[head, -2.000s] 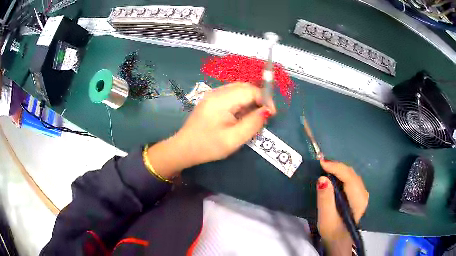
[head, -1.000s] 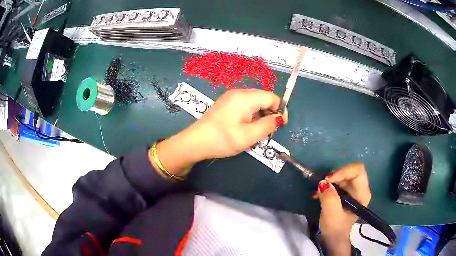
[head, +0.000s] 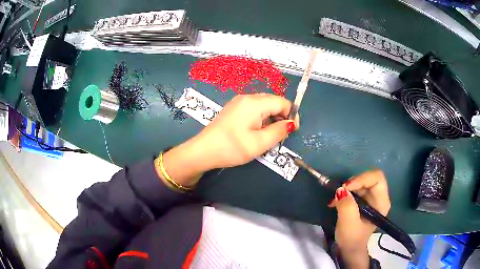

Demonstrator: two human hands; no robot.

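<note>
My left hand (head: 245, 131) is shut on the tweezers (head: 305, 81), whose wide pale end points up. Their tips are near the strip board, partly hidden by my fingers. The strip board (head: 197, 107) lies diagonally on the mat under my left hand, which covers its middle. My right hand (head: 360, 210) holds the soldering iron (head: 376, 216) by its black handle. The iron's tip is at the round part near the board's right end. Whether it touches cannot be told.
Red lead wires (head: 237, 72) and black lead wires (head: 126, 88) lie beyond my left hand. The solder spool (head: 99, 104) stands left. Behind are the metal rail (head: 252, 47), stacked strip boards (head: 145, 29) and a separate strip board (head: 368, 41). Right are a cooling fan (head: 434, 102) and dark rounded holder (head: 437, 181).
From two seconds ago, the iron tip has moved left onto the board area and the tweezers have tilted right. Since one second ago, both hands have barely moved.
</note>
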